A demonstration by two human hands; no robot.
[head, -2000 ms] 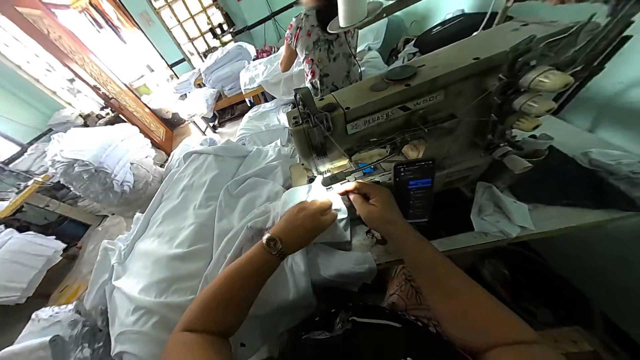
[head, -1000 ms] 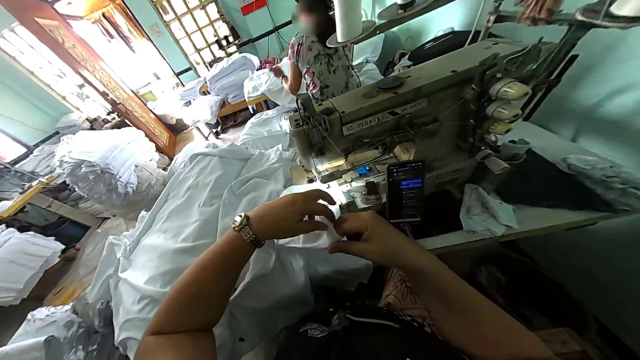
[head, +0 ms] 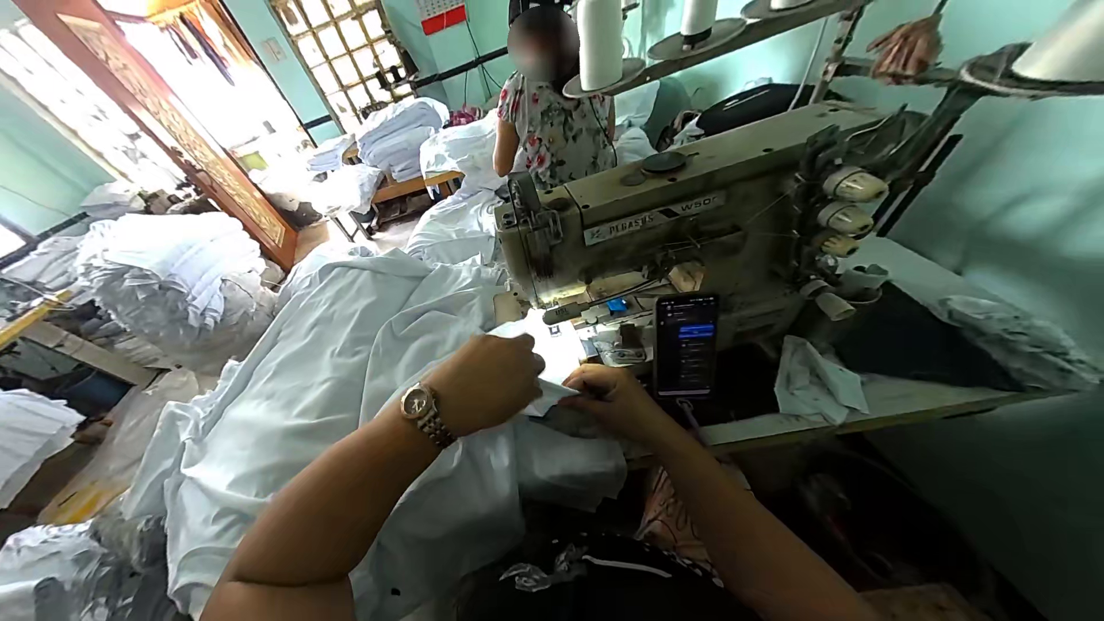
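A Pegasus industrial sewing machine (head: 655, 220) stands in front of me, its lamp lighting the needle area. White fabric (head: 414, 319) spreads over the table to the left, with one edge lying just in front of the needle area. My left hand (head: 487, 384), a metal-band watch on its wrist, rests on this fabric with curled fingers; whether it grips the cloth is unclear. Close to its right, my right hand (head: 617, 401) pinches the fabric's edge between thumb and fingers. A smartphone (head: 686, 345) with a lit screen leans upright against the machine, right of my right hand.
Thread cones (head: 599, 43) stand on a rack above the machine. A person in a floral top (head: 556, 125) is behind it. Bundled white cloth (head: 172, 276) lies at the left, and folded stacks (head: 401, 134) at the back. A white scrap (head: 819, 379) sits on the table's right side.
Both hands have shifted slightly from where they met near the needle two seconds ago; the left fingers, spread apart one second ago, are now curled. The person behind has turned somewhat.
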